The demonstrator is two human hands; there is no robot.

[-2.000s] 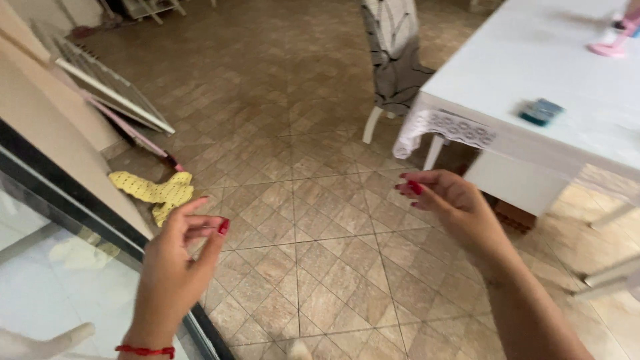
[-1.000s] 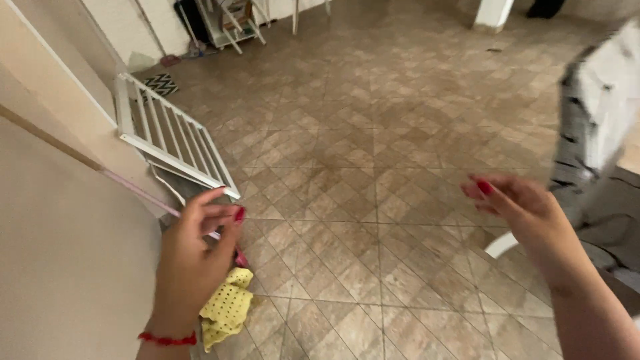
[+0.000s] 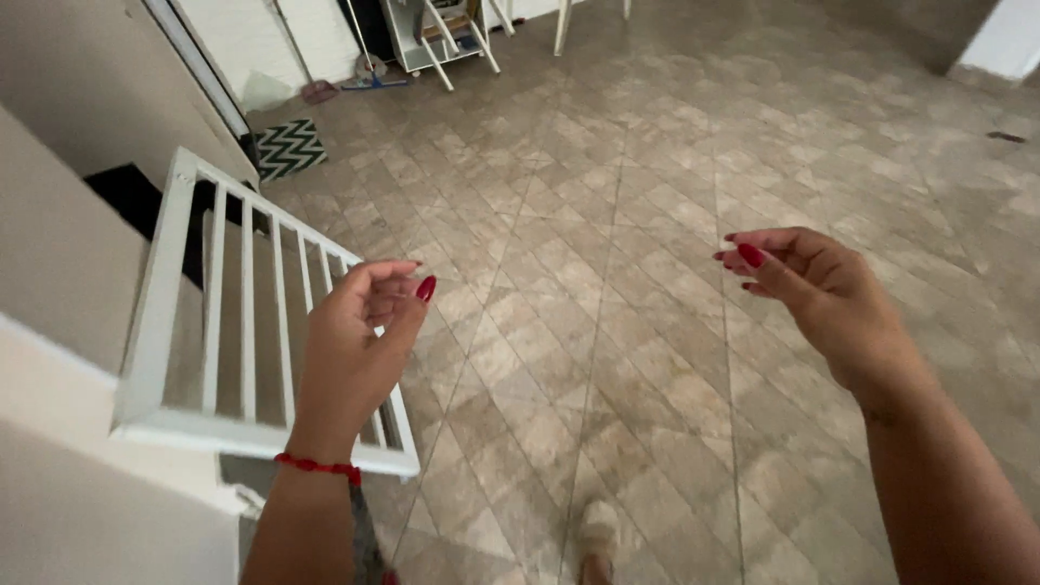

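Observation:
My left hand (image 3: 361, 345), with a red bracelet at the wrist, is raised at left centre. Its fingers are bent, the thumb stands apart from them, and nothing is held. Behind it a white slatted gate or panel (image 3: 146, 349) leans at the wall; a gap in depth between hand and panel cannot be judged. On the right, my right hand (image 3: 812, 292) hovers above the tiled floor (image 3: 601, 325), holding nothing, its red-nailed fingers loosely curled. One light-coloured shoe (image 3: 600, 528) shows at the bottom.
A green and white zigzag mat (image 3: 291, 149) lies beyond the panel. A blue floor squeegee (image 3: 375, 83) and a pink dustpan-like thing (image 3: 319, 91) stand near the back wall. White chair legs (image 3: 562, 28) are at the top. A white pillar (image 3: 999, 41) rises at upper right.
The view has moved forward and turned left across the floor. The table, seen two seconds ago, the patterned chair and the yellow cloth are out of view. Both hands remain raised and empty.

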